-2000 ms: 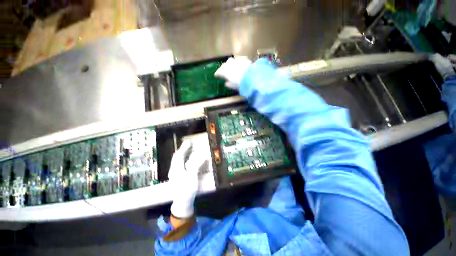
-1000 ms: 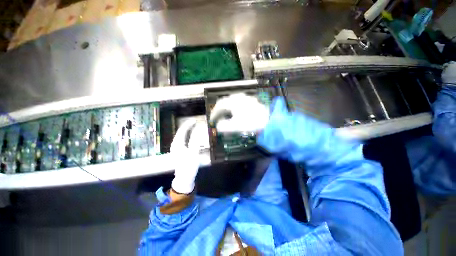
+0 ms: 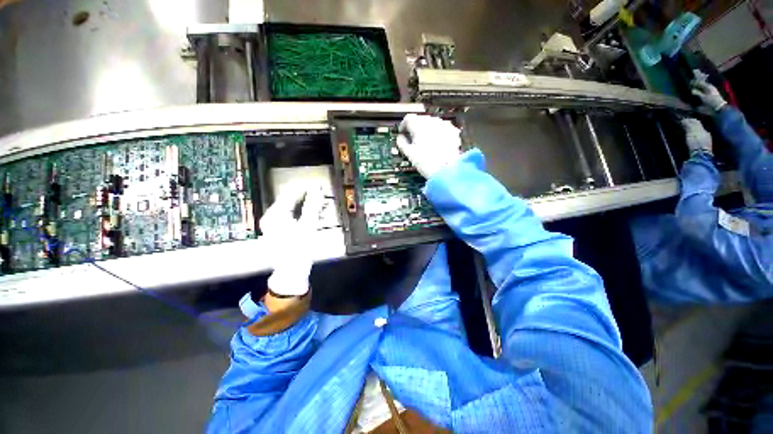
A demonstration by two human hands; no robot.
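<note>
A black carrier (image 3: 341, 222) with orange-brown latches lies across the conveyor rails in front of me. A green circuit board (image 3: 386, 202) sits inside its frame. My right hand (image 3: 430, 142), in a white glove, is on the upper right part of the board, fingertips down; whether it grips anything is hidden. My left hand (image 3: 291, 230), in a white glove, is over the near rail just left of the carrier, its fingers bent; whether it holds something small cannot be told. A pale flat surface shows behind its fingers.
Several green boards (image 3: 144, 197) stand edge to edge between the conveyor rails (image 3: 169, 269) at left. A black bin (image 3: 395, 83) of thin green strips lies beyond the far rail. A co-worker's gloved hands (image 3: 697, 136) are at far right. A thin blue cord runs at lower left.
My right hand has moved from the green strip bin back to the board in the carrier. My left hand stays beside the carrier. The view has shifted, showing more of the co-worker.
</note>
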